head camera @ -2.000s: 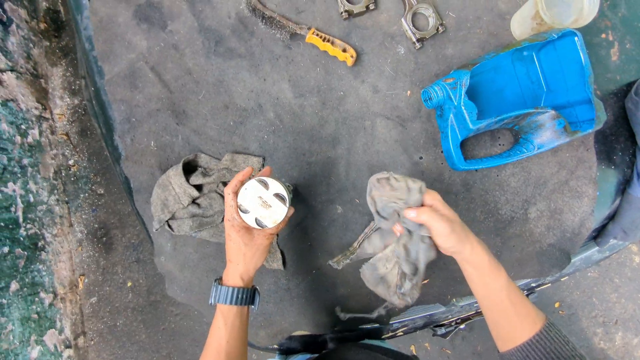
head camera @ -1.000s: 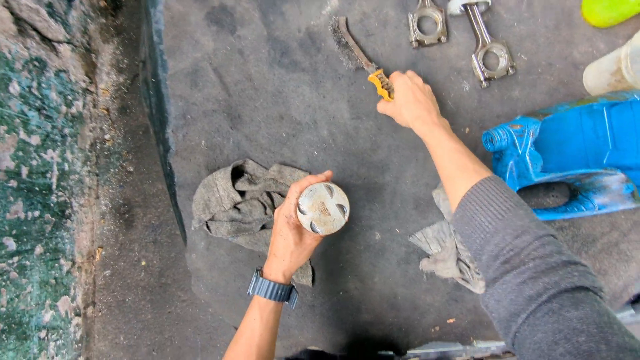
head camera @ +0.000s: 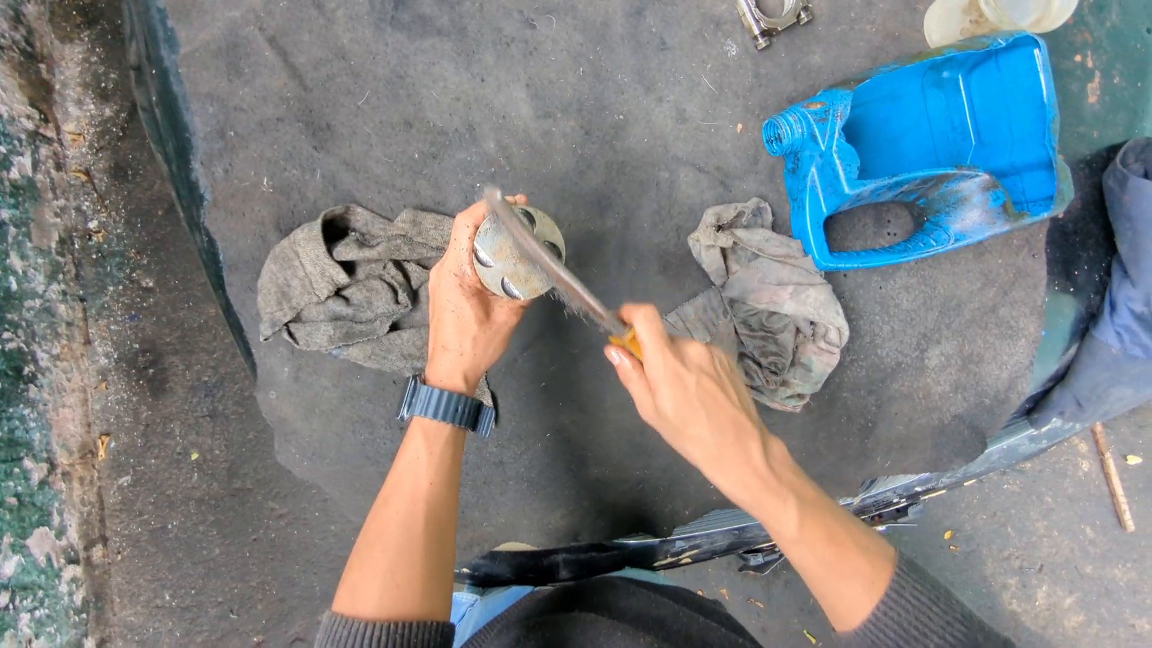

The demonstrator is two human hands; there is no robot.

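Observation:
My left hand (head camera: 468,306) grips an engine piston (head camera: 504,261), its round crown with valve recesses facing up. A wire brush (head camera: 562,279) is in my right hand (head camera: 688,387), my fingers closed around its yellow handle. The brush's blurred head lies across the piston crown, bristles on its lower side; whether they touch the metal I cannot tell. Beneath and left of my left hand is a crumpled grey cloth (head camera: 351,288). A second grey rag (head camera: 774,306) lies just beyond my right hand.
A cut-open blue plastic jug (head camera: 954,126) lies at the upper right, beside a whitish plastic container (head camera: 963,20). Part of a connecting rod (head camera: 776,16) shows at the top edge. At the right edge is a person's blue-clothed leg (head camera: 1116,297). A rough wall runs along the left.
My right hand has let go of the rag it held two seconds ago, taken the wire brush near the top of the mat, and brought it down to the piston. My left hand still holds the piston.

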